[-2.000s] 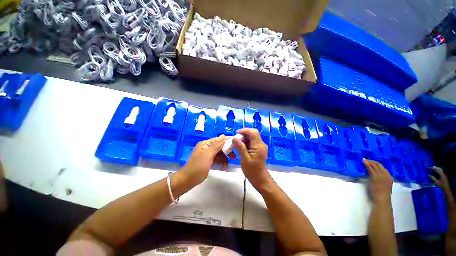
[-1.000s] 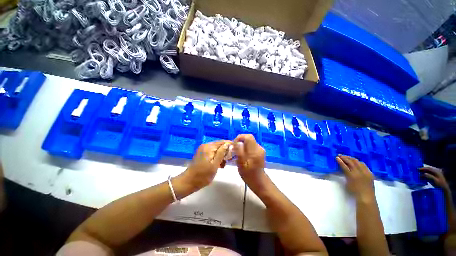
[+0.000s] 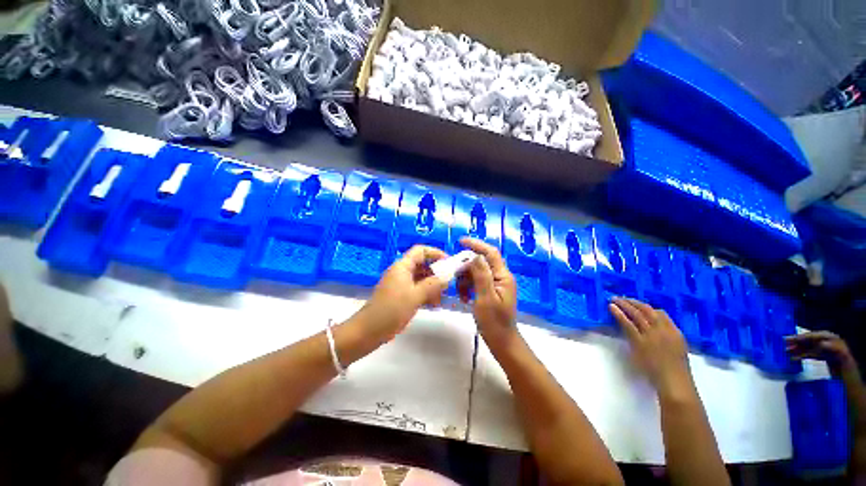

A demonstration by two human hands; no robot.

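My left hand [image 3: 399, 289] and my right hand [image 3: 490, 287] meet in front of the tray row. Between their fingertips they hold a small white plastic part [image 3: 454, 267], lying tilted. A row of blue blister trays [image 3: 359, 256] runs side by side across the table. Three trays left of my hands hold a white part in the narrow recess, such as this white adapter [image 3: 235, 196]. The trays from there to the right show an empty narrow recess where it can be seen. My fingers hide part of the trays behind them.
An open carton [image 3: 494, 142] full of loose white parts stands behind the row. A heap of coiled white cables [image 3: 256, 81] lies left of it, large blue tray stacks [image 3: 698, 190] right. Another person's hand [image 3: 655, 342] touches the trays at right; another hand [image 3: 824, 347] is farther right.
The tray row has shifted left, and the other person's near hand has moved left with it. My hands stay together on the white part, which now shows more clearly between my fingers.
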